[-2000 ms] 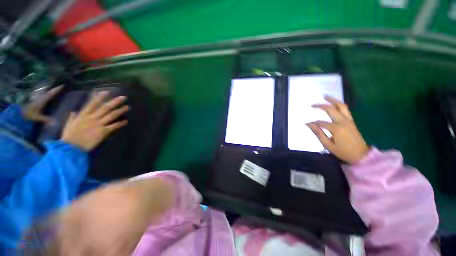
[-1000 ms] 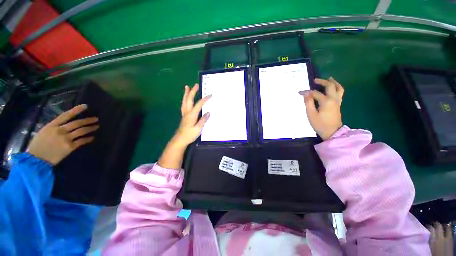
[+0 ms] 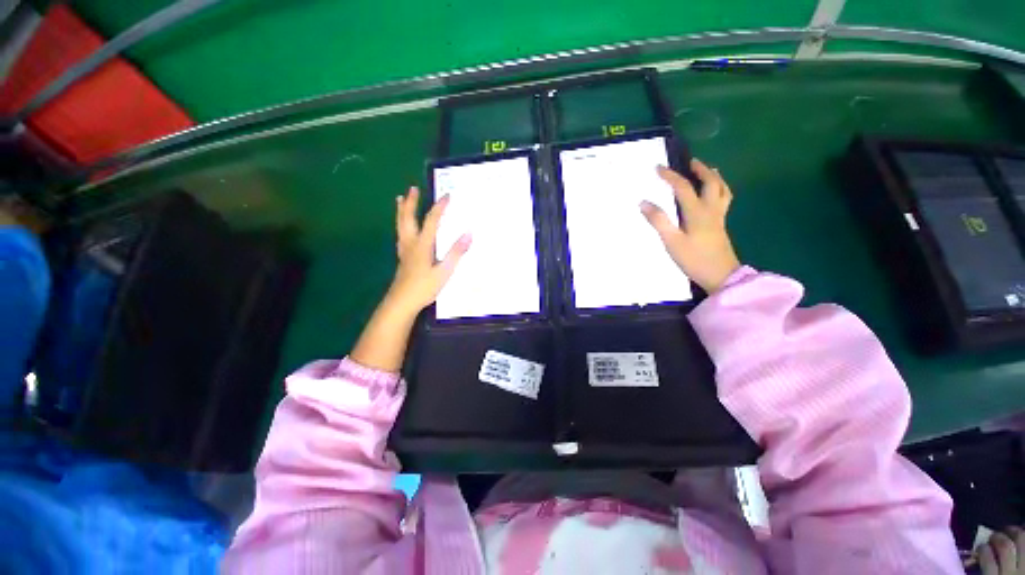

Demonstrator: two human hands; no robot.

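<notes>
Two tablets with lit white screens lie side by side, the left tablet (image 3: 490,253) and the right tablet (image 3: 613,253), in a black foam tray (image 3: 472,421). A white barcode label (image 3: 513,373) lies tilted below the left tablet, and another label (image 3: 623,370) lies below the right one. My left hand (image 3: 427,249) is open at the left tablet's outer edge, fingertips over its screen. My right hand (image 3: 699,228) is open at the right tablet's outer edge, thumb and index finger over its screen. Neither hand holds anything.
Black trays (image 3: 157,337) stand at the left beside a person's blue sleeve (image 3: 101,517). Another tray (image 3: 871,185) with a dark-screened tablet (image 3: 967,230) lies at the right. A pen (image 3: 740,64) lies by the back rail. Another person's fingers (image 3: 998,555) show at the lower right edge.
My left hand has come onto the left tablet since the earliest frame. My right hand's fingers have spread since one second ago. The blue-sleeved person's hand has left the trays at the left.
</notes>
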